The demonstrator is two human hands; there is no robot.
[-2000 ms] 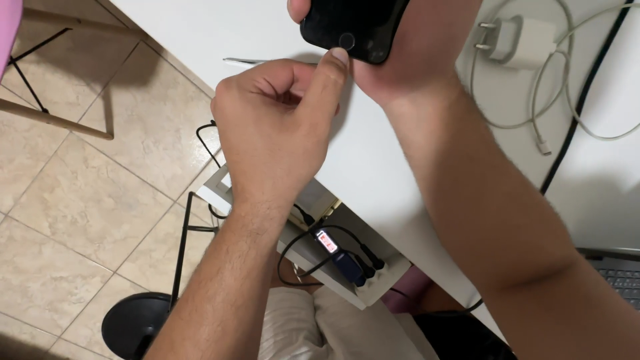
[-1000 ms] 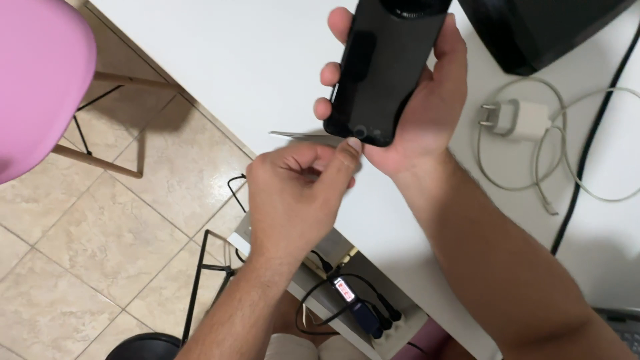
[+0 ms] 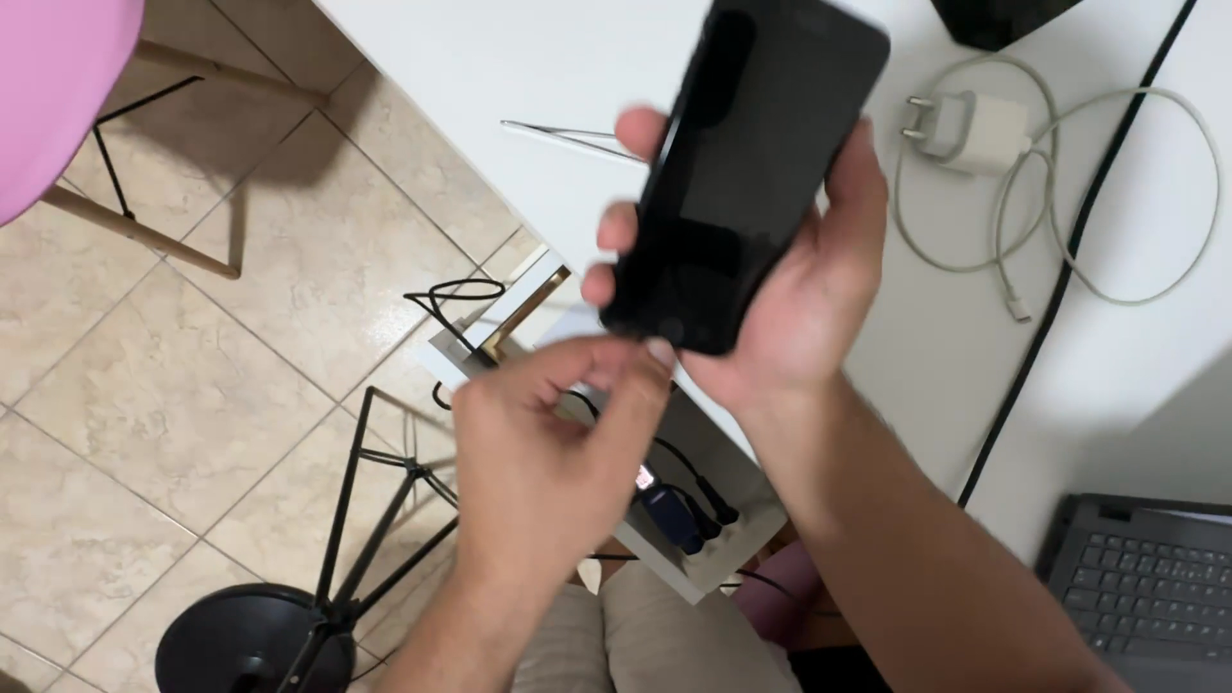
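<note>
A black smartphone (image 3: 741, 183) with a dark screen and a round home button lies tilted in my right hand (image 3: 808, 289), whose fingers wrap both long edges. My left hand (image 3: 568, 443) pinches thumb and index finger together at the phone's bottom edge; whether something small is between the fingertips cannot be seen. Thin metal tweezers (image 3: 568, 135) lie on the white table (image 3: 443, 58), partly hidden behind the phone and my right fingers.
Right of the phone lie a white charger plug (image 3: 972, 130) with its coiled cable, a black cord (image 3: 1078, 231) and a laptop (image 3: 1145, 577). Below the hands, an open compartment (image 3: 693, 587) holds plugs and a lit USB device (image 3: 664, 510). A pink chair (image 3: 58, 87) and black stand (image 3: 255, 640) are at left.
The phone shows more fully than two seconds ago, still in my right hand. My left fingers stay at its bottom edge. The tweezers now show apart from my left hand. The view has shifted.
</note>
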